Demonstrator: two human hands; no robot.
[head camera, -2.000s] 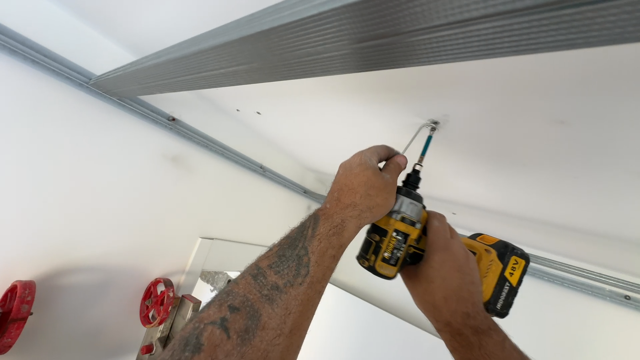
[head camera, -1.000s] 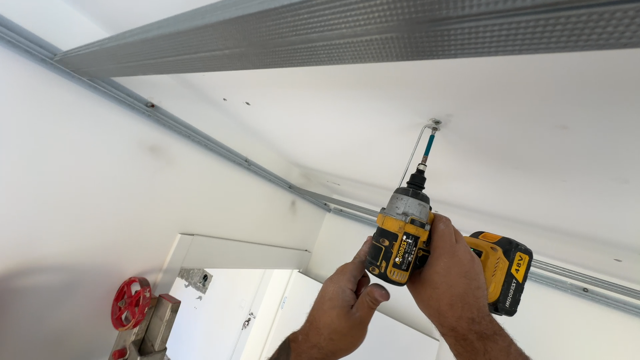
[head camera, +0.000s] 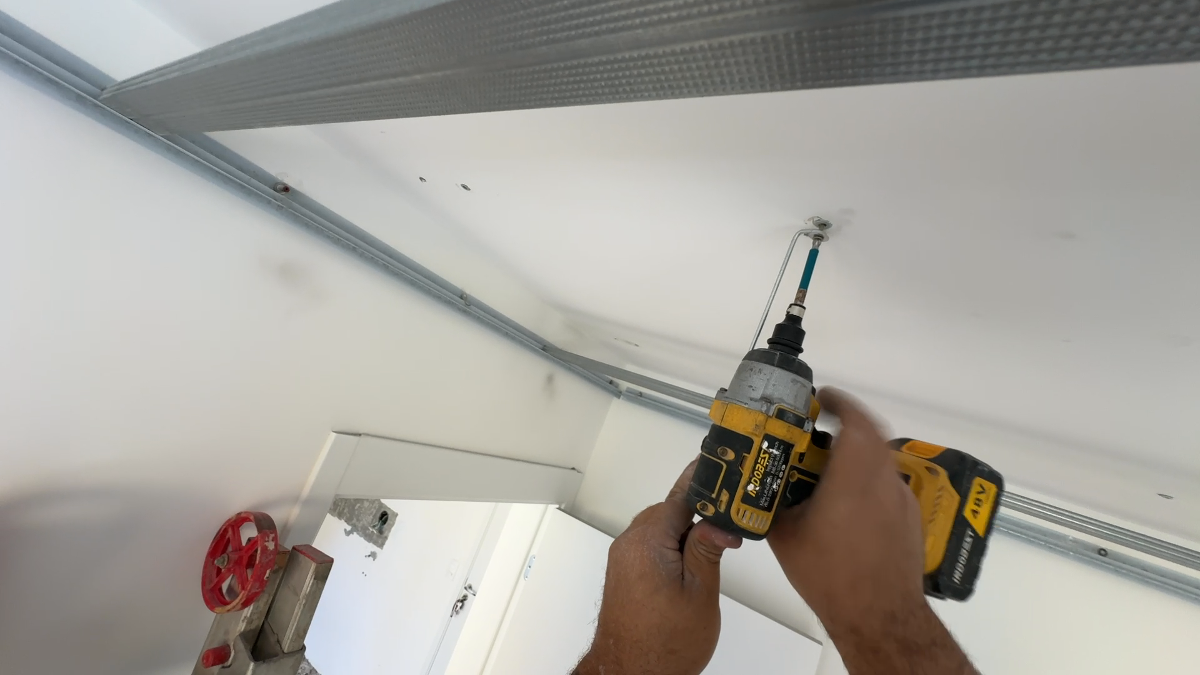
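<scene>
My right hand (head camera: 858, 525), partly blurred, grips the handle of a yellow and black cordless impact driver (head camera: 761, 450), between its body and its battery. Against the rear end of the driver's body rests my left hand (head camera: 661, 581), thumb and fingers on the housing. The driver points up, and its teal-banded screwdriver bit (head camera: 808, 269) meets a small metal fastener (head camera: 819, 225) at the white ceiling. A thin bent wire hanger rod (head camera: 776, 286) hangs from that fastener and passes behind the driver, where its lower end is hidden.
A galvanized metal ceiling channel (head camera: 600, 70) crosses overhead, close to the camera. Metal track (head camera: 375, 247) runs along the wall top. At lower left stands metal equipment (head camera: 300, 600) with a red handwheel (head camera: 239, 562), near a white door frame (head camera: 459, 464).
My left hand was up at the wire rod by the driver's nose two seconds ago. It came down toward the driver's rear end and now touches it. The driver's bit stays at the ceiling fastener.
</scene>
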